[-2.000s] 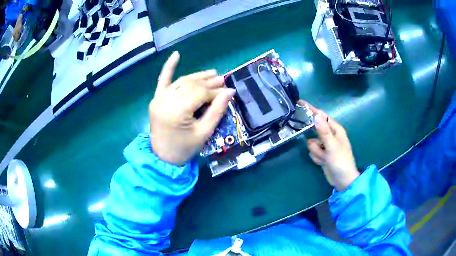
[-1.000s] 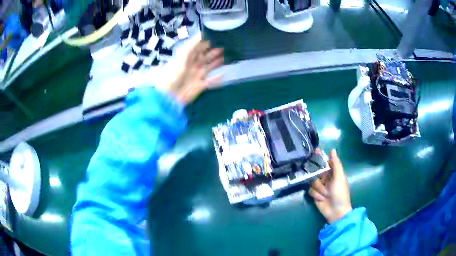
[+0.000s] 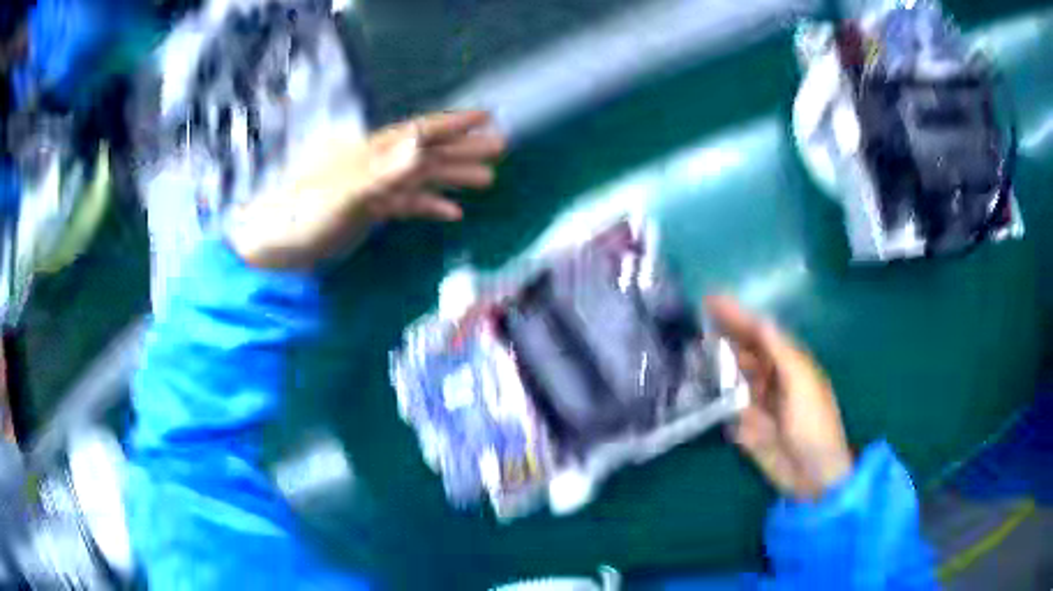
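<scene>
The frame is blurred. An open device unit (image 3: 577, 369) lies tilted on the green bench, with a black inner module (image 3: 606, 346) and a blue circuit board (image 3: 468, 398) at its left end. My left hand (image 3: 387, 179) is above and left of the unit, fingers spread, beside the pile of small black-and-white pads (image 3: 260, 87); no held thing can be made out. My right hand (image 3: 791, 398) is at the unit's right edge, fingers along its corner; blur hides whether it grips.
A second open unit (image 3: 924, 150) stands at the upper right on the green bench (image 3: 924, 358). A pale rail (image 3: 624, 58) runs behind. A white disc-shaped object (image 3: 102, 491) is at the left, partly behind my sleeve. Blue clothing shows at the upper left.
My left hand left the unit's board and moved up towards the pads, and is now slightly left of its place a second ago. The view has shifted. My right hand stays at the unit's right edge.
</scene>
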